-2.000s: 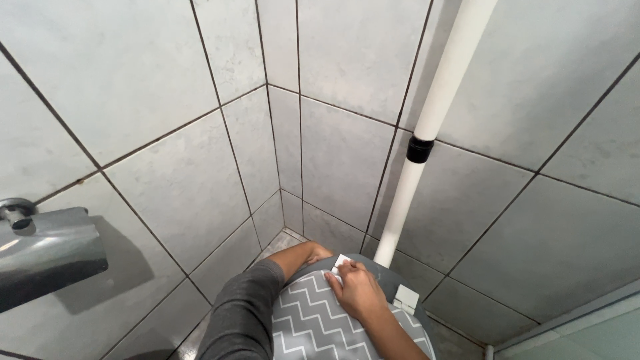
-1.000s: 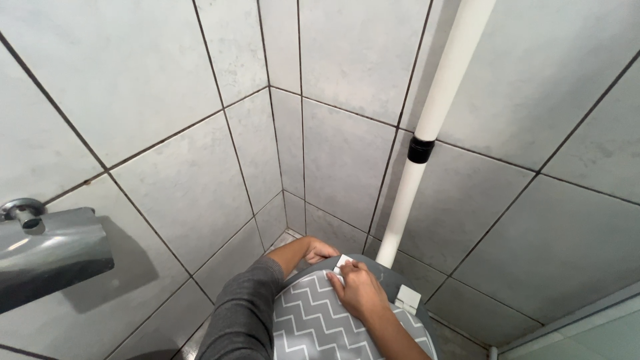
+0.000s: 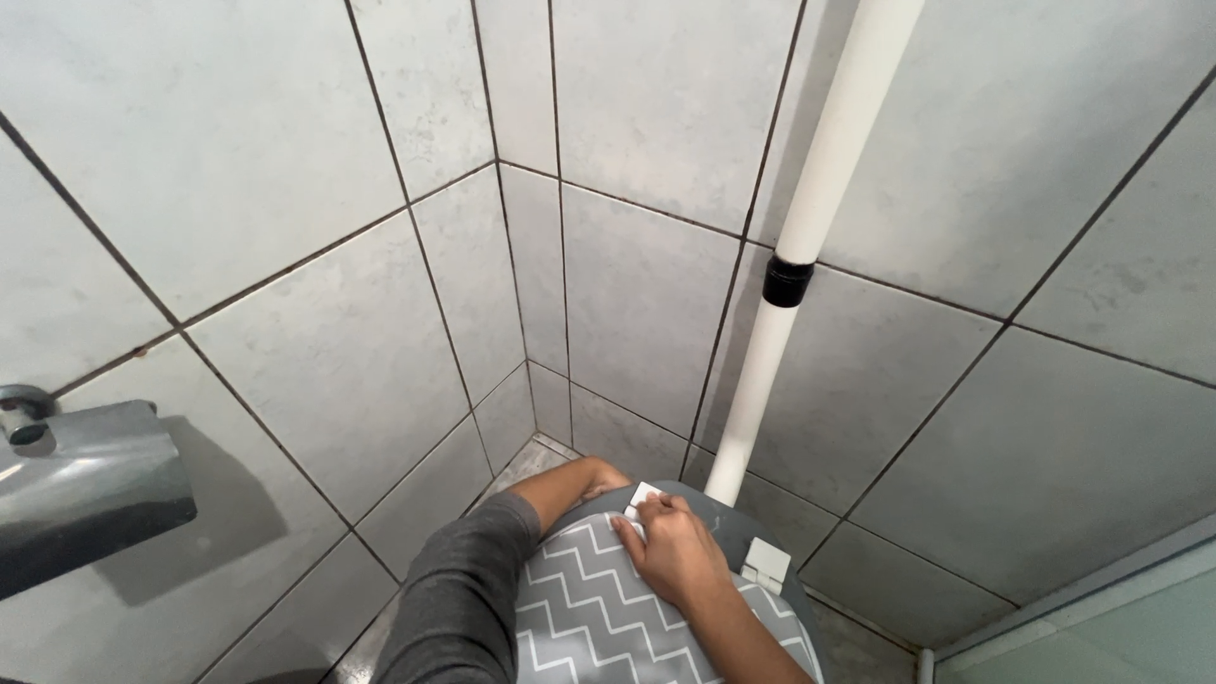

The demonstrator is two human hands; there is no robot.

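A toilet lid with a grey and white zigzag pattern (image 3: 608,608) lies closed at the bottom middle. Two white plastic hinges join it at the back: the left hinge (image 3: 642,498) and the right hinge (image 3: 766,564). My right hand (image 3: 676,543) rests on the left hinge, its fingertips pressed around it and its thumb on the lid's edge. My left hand (image 3: 604,477) reaches over the back left rim, its fingers hidden below the grey rim (image 3: 736,525). Whether it holds something there cannot be seen.
A white flush pipe (image 3: 760,380) with a black coupling (image 3: 788,281) runs down the tiled wall behind the toilet. A metal toilet paper holder (image 3: 95,484) juts out at the left. At the lower right stands a glass panel with a light frame (image 3: 1073,608).
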